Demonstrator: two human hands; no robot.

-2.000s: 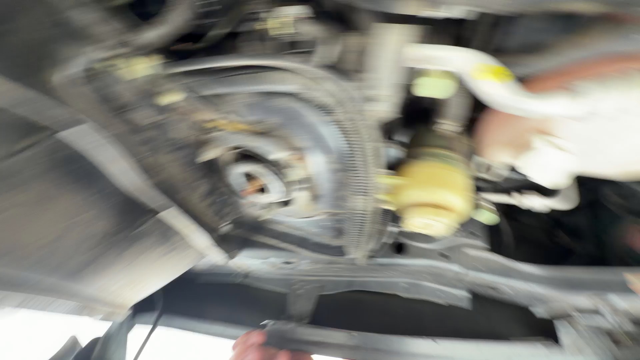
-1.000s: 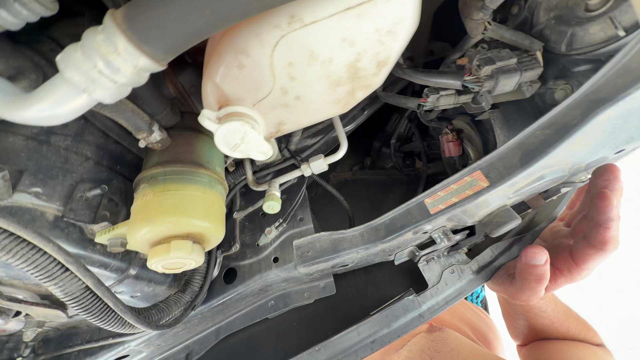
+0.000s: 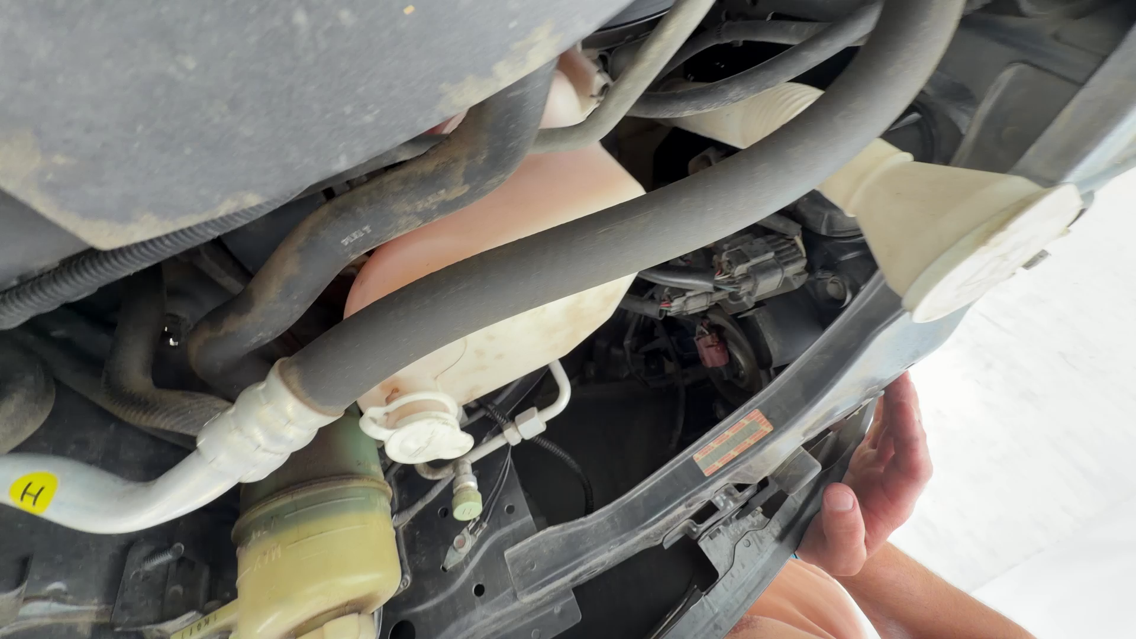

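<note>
In an engine bay, my right hand (image 3: 874,488) rests against the outer edge of the front body panel (image 3: 763,541) at lower right, thumb apart from the extended fingers. Part of its palm is hidden behind the panel edge. No tool shows in it. My left hand is out of view. Left of the hand lie a metal crossmember (image 3: 612,524) with a printed label (image 3: 733,442), and a translucent plastic fluid reservoir (image 3: 497,346) with a white cap (image 3: 429,440). A yellowed plastic fluid reservoir (image 3: 315,559) sits at lower left. A cream filler neck (image 3: 941,209) with a wide cap stands above the hand.
A thick black rubber hose (image 3: 621,235) crosses the bay and joins a metal pipe (image 3: 151,497) at left. Another bent hose (image 3: 355,231) runs behind it. A dark plastic cover (image 3: 266,89) fills the upper left. Wiring connectors (image 3: 754,266) sit beyond the reservoir.
The view has shifted a lot, bringing the filler neck and more hoses into sight. My right hand stays at the panel edge, as one second ago.
</note>
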